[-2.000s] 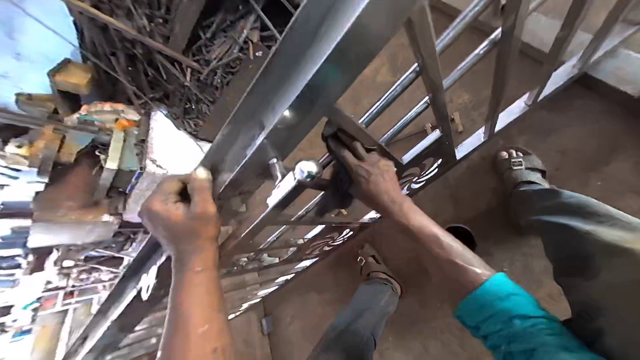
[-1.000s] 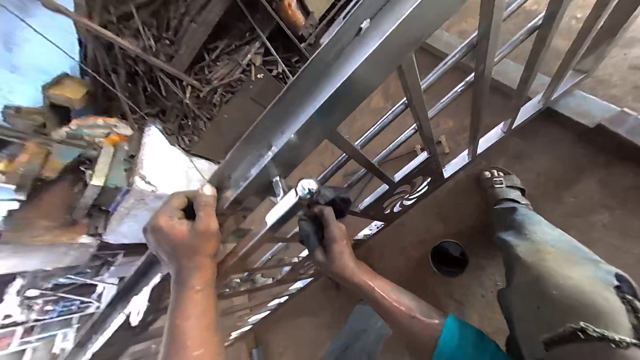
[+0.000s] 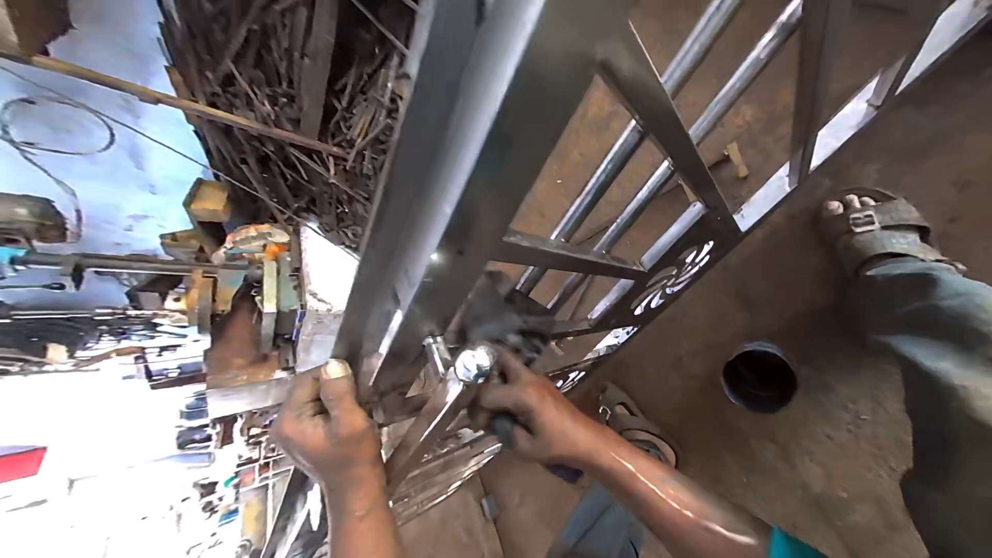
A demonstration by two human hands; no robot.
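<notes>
A dark metal gate (image 3: 496, 155) with flat bars, round rods and cut pinwheel panels runs diagonally across the view. My left hand (image 3: 329, 422) grips the gate's outer frame edge, thumb on top. My right hand (image 3: 535, 411) is closed around a dark cloth (image 3: 508, 314), blurred, beside a shiny round metal knob (image 3: 474, 364) on the gate. A short bright metal pin (image 3: 437, 354) sticks out just left of the knob. Part of the cloth is hidden behind the knob and my fingers.
A dark round container (image 3: 759, 377) stands on the brown floor at right, near my sandalled foot (image 3: 876, 225). Behind the gate lie a heap of scrap sticks (image 3: 271, 101), a white block (image 3: 327, 267) and a long thin wooden pole (image 3: 194, 112).
My right hand has moved with the cloth from the bars beyond the knob to close beside the knob. My left hand keeps its grip on the frame. The view has shifted.
</notes>
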